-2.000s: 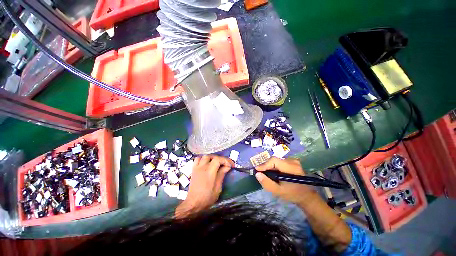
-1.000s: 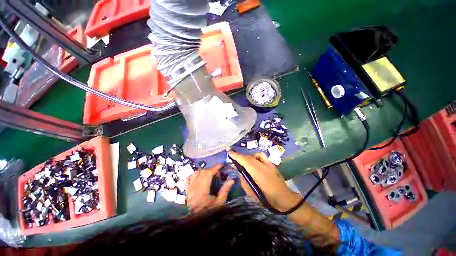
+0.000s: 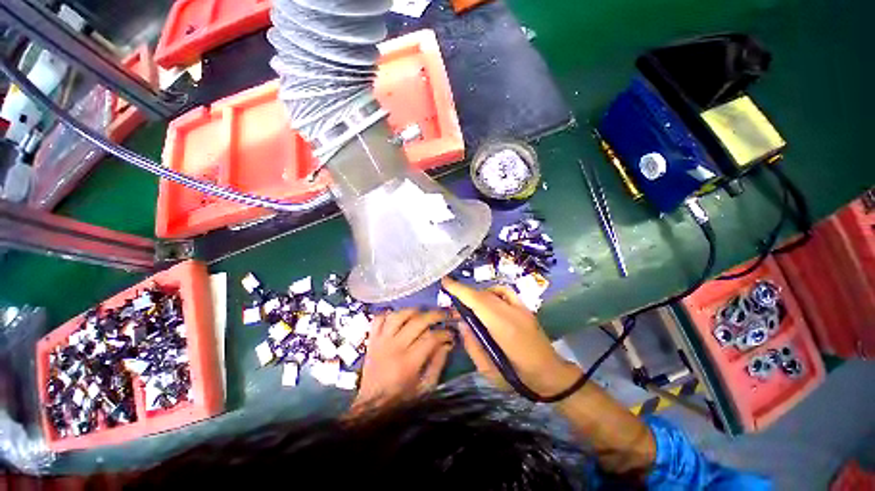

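Note:
My right hand (image 3: 513,340) grips the black soldering iron (image 3: 487,342) just under the hood's rim; its tip is hidden. My left hand (image 3: 405,353) is beside it, fingers bent and fingertips near the right hand; whether it holds a part cannot be seen. A pile of small assemblies (image 3: 312,329) with white squares lies on the green mat left of my hands. A smaller pile (image 3: 518,257) lies on the blue pad (image 3: 566,273) right of the hood.
The cloudy extraction hood (image 3: 413,235) hangs directly above my hands. A round tin (image 3: 505,172), tweezers (image 3: 603,219) and a blue soldering station (image 3: 655,149) are to the right. A heaped salmon tray (image 3: 203,336) is left, a compartment tray (image 3: 230,153) behind, and a tray of metal parts (image 3: 782,388) lower right.
Since two seconds ago, the iron has swung from pointing left to pointing up toward the hood. Over the last second, my left hand's fingers have moved up and closer to the right hand.

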